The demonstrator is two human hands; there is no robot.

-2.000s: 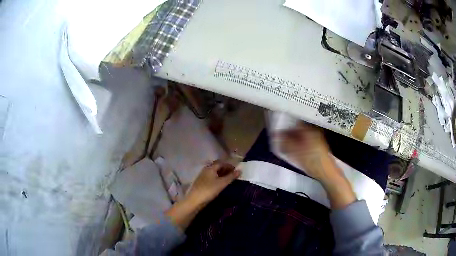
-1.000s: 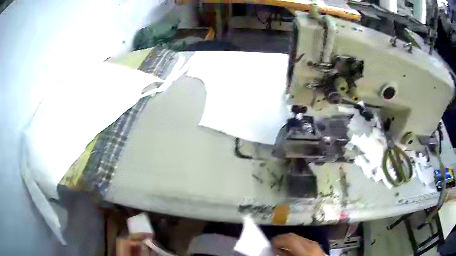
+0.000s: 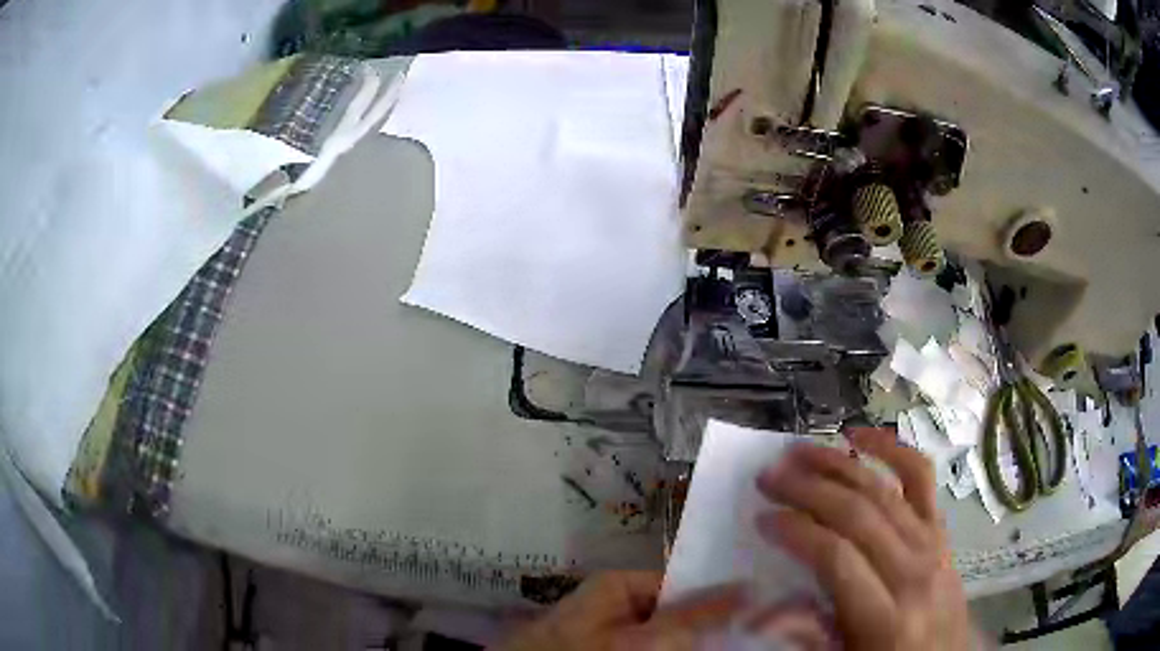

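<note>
A white strip (image 3: 725,502), likely the placket band, lies at the table's front edge just before the metal folder attachment (image 3: 731,397). My right hand (image 3: 865,541) is on the strip's right side, fingers bent over it. My left hand (image 3: 623,617) is at its lower left edge, with fingers at the cloth, partly cut off by the lower edge of the picture. The strip's lower part is hidden by both hands. A large white cloth panel (image 3: 547,204) with a curved cut-out lies left of the needle area, its right side at the machine.
The cream sewing machine head (image 3: 967,178) stands at right. Scissors with brassy handles (image 3: 1025,445) lie beside white scraps (image 3: 935,375). A dark curved metal guide (image 3: 519,388) is left of the folder. White pieces (image 3: 76,293) lie on plaid cloth (image 3: 191,350) at left.
The view has moved closer to the machine. Both hands have come up from below the table edge, bringing the white strip to the folder. The large panel still lies beside the needle area.
</note>
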